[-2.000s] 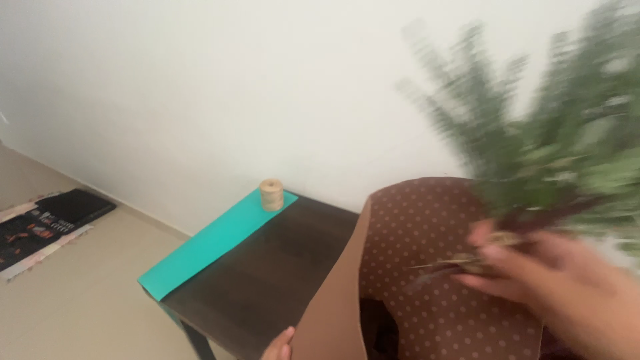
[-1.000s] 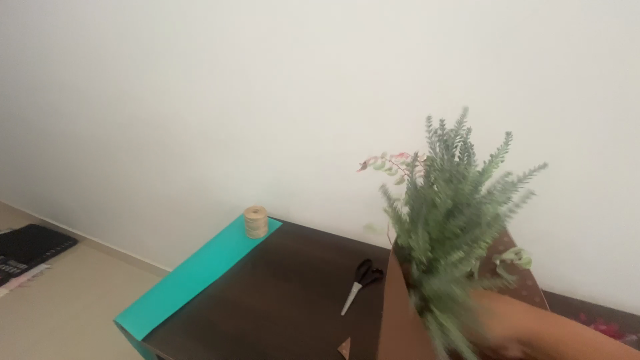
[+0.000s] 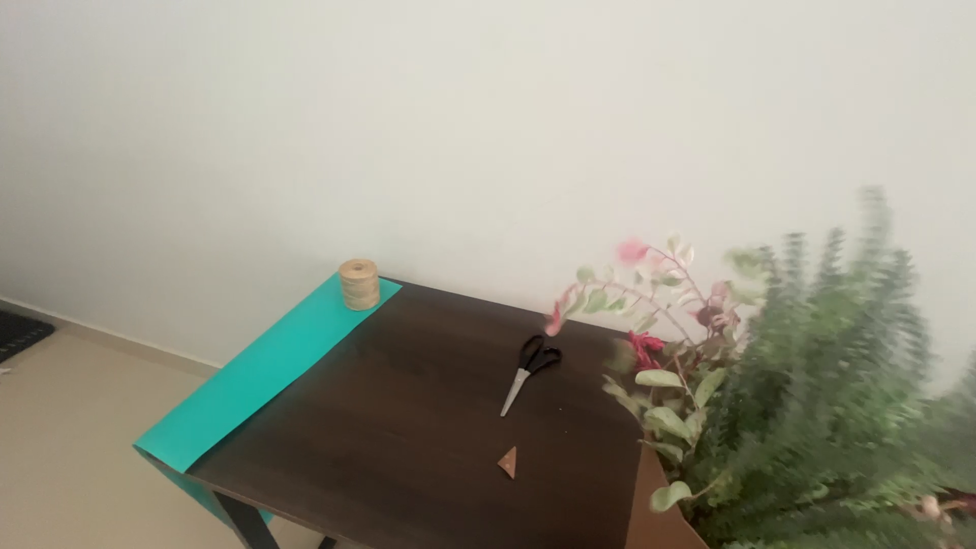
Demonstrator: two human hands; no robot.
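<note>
Neither of my hands shows in the head view. A bunch of green foliage (image 3: pixel 823 381), partly blurred, fills the lower right, with pink-tipped leafy sprigs (image 3: pixel 671 305) and a dark pink flower (image 3: pixel 645 348) at its left side. Below the leaves, the edge of brown wrapping paper (image 3: pixel 657 503) shows; the rest of it is hidden or out of view. Black-handled scissors (image 3: pixel 526 371) lie on the dark wooden table (image 3: pixel 381 404), left of the foliage. Nearer the front lies a small brown paper scrap (image 3: pixel 508 463).
A spool of twine (image 3: pixel 359 284) stands upright on a turquoise sheet (image 3: pixel 259 374), which covers the table's left end and hangs over its edge. The white wall (image 3: pixel 457 137) runs behind the table. A dark mat (image 3: pixel 19 335) lies on the floor at far left.
My hand held the stems over the brown paper two seconds ago; now both hands are out of view. The foliage sits farther right in view, and the scissors and paper scrap show more fully.
</note>
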